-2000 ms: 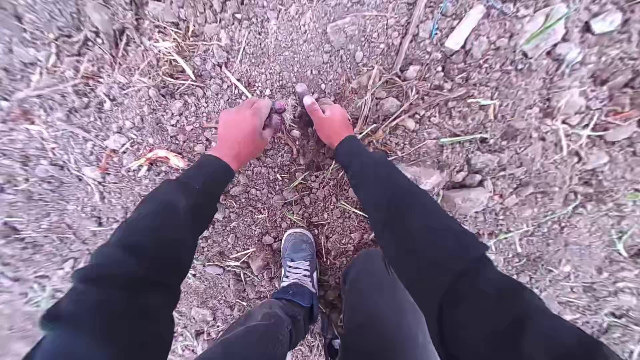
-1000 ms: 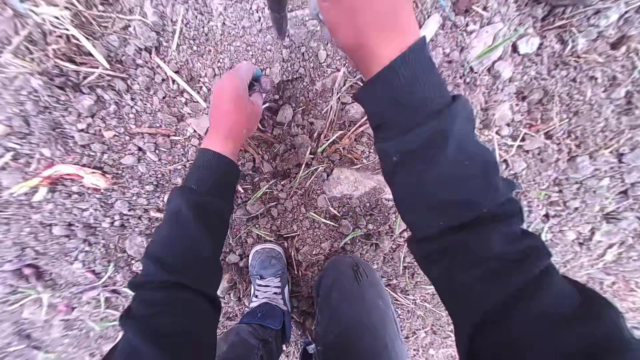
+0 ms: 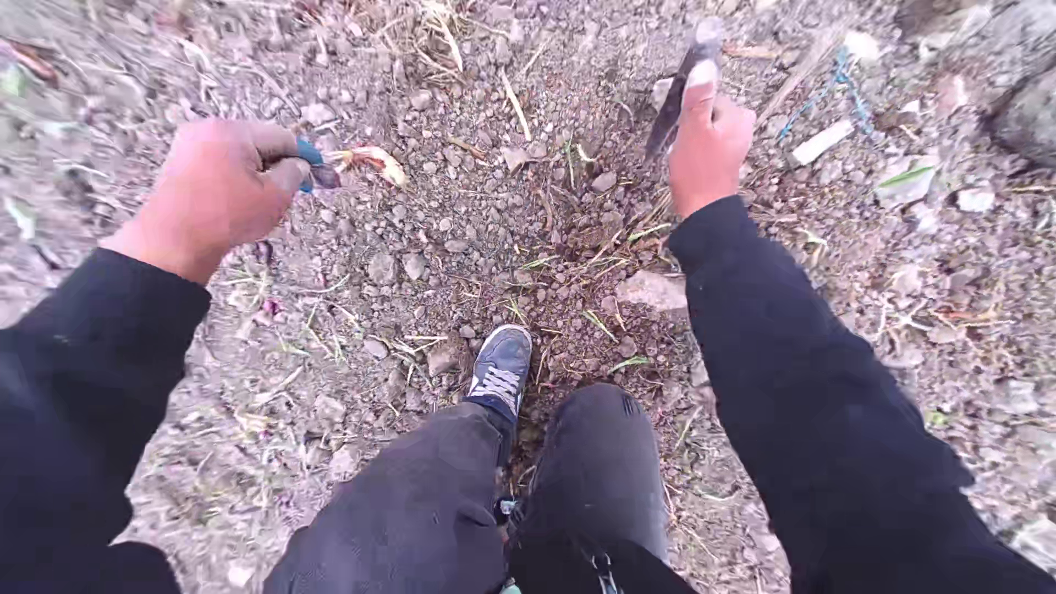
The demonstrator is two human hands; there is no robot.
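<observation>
My left hand point(image 3: 227, 186), at the upper left, has its fingers closed on a small dark and blue item point(image 3: 312, 165), whose exact kind cannot be told. Right behind it in the picture, a dried, pale reddish plant scrap point(image 3: 375, 162) shows against the soil. My right hand point(image 3: 711, 140), at the upper right, grips a dark, narrow tool point(image 3: 675, 107) with the thumb along it; its upper end is light grey, its lower end points down at the ground. What kind of tool it is cannot be told. Loosened brown soil point(image 3: 577, 231) lies below and between the hands.
Stony soil with straw and roots surrounds me. A flat stone point(image 3: 653, 290) lies near my right forearm. Farther right are a white strip point(image 3: 822, 143), blue twine point(image 3: 841, 78) and a large rock point(image 3: 1027, 120). My shoe point(image 3: 502, 367) and bent knee are below.
My left hand has moved left, away from the loosened soil, with the small item. My right hand, at the top edge a second ago, is now fully in view with the tool.
</observation>
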